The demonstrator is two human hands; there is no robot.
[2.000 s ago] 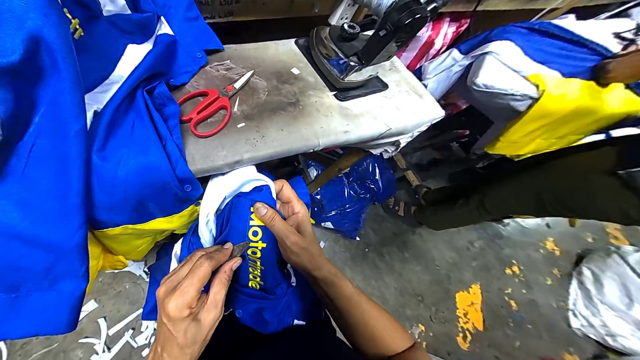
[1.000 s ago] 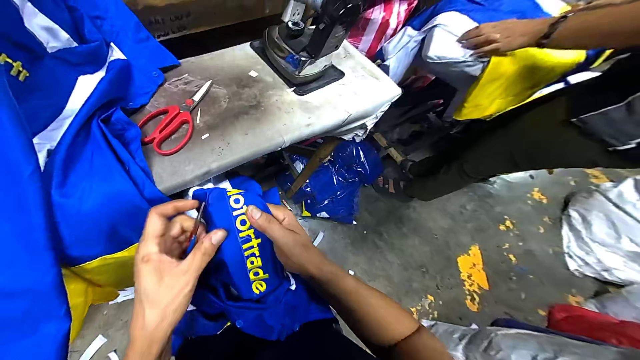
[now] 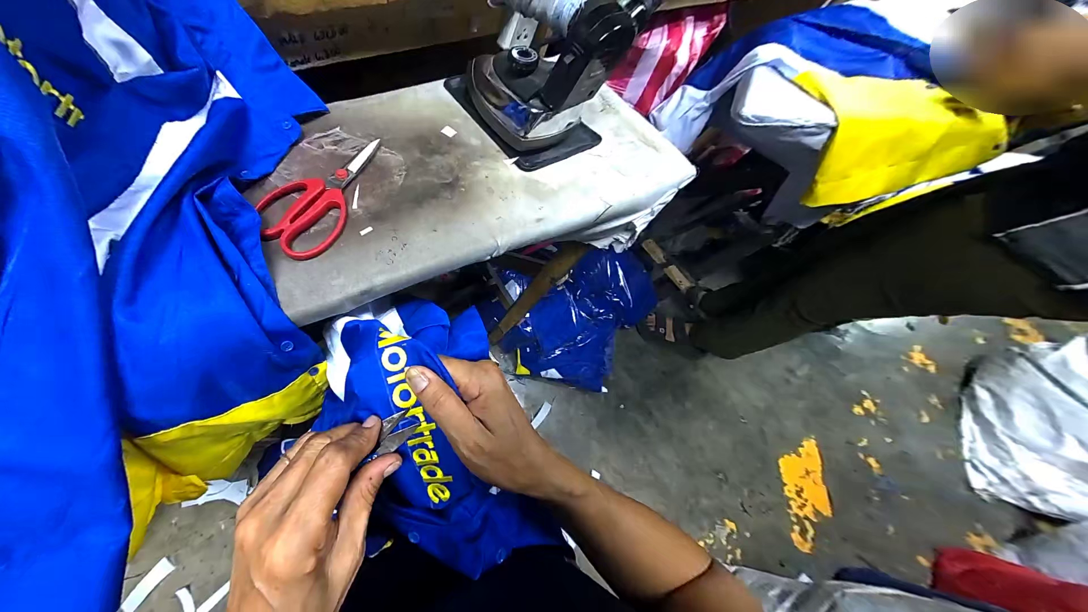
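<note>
My left hand [image 3: 310, 514] holds small metal thread snips [image 3: 393, 435], their two blade tips apart over yellow embroidered lettering [image 3: 421, 455] on a blue garment [image 3: 476, 531]. With its thumb on top beside the letters, my right hand [image 3: 489, 425] grips the cloth, which is bunched over my lap below the table edge. Red-handled scissors [image 3: 310, 212] lie on the covered table, slightly open. Behind them an electric iron [image 3: 527, 102] rests on a dark pad. More blue garments with white and yellow panels [image 3: 187, 280] hang over the table's left side.
The table's front edge [image 3: 476, 263] runs above my hands. Under it lies a plastic-wrapped blue bundle [image 3: 586, 314]. At the right a person in dark trousers [image 3: 875, 263] is beside a yellow, white and blue cloth pile [image 3: 909, 127]. White scraps [image 3: 149, 585] and silvery sacking [image 3: 1033, 433] lie on the floor.
The snips have moved from the lettering's upper left side to its middle. The other person's hand, on the cloth pile one second ago, is no longer seen there. The view has shifted somewhat.
</note>
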